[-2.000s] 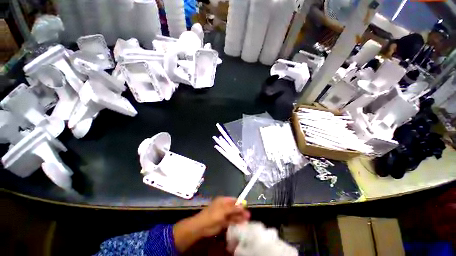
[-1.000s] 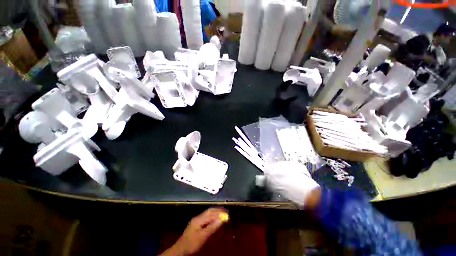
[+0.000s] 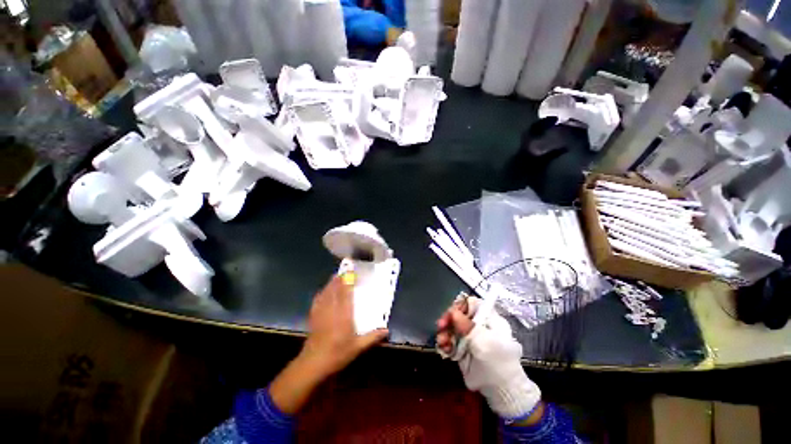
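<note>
A white stand body (image 3: 375,290) with a rectangular base and a round disc end lies near the bench's front edge. My bare left hand (image 3: 331,325), with a yellow wrap at a fingertip, grips its base. My right hand (image 3: 490,351), in a white knitted glove with bare fingertips showing, is closed at the bench edge. A slim white piece points up from it, and a thin dark wire loops out over the bag to its right. Loose white rods (image 3: 453,251) lie on the bench beside a clear polybag (image 3: 494,212) holding more white rods.
White units are heaped at the left (image 3: 165,251) and right (image 3: 763,130). A carton tray of rods (image 3: 598,234) stands right, with small pale pieces (image 3: 640,305) beside it. A slanted post (image 3: 672,87) rises behind. A person's blue sleeve (image 3: 369,24) shows at the back.
My left hand has come up from below the bench edge and taken hold of the stand body, which is turned. My right hand has drawn back from the bag, with a wire now looping from it.
</note>
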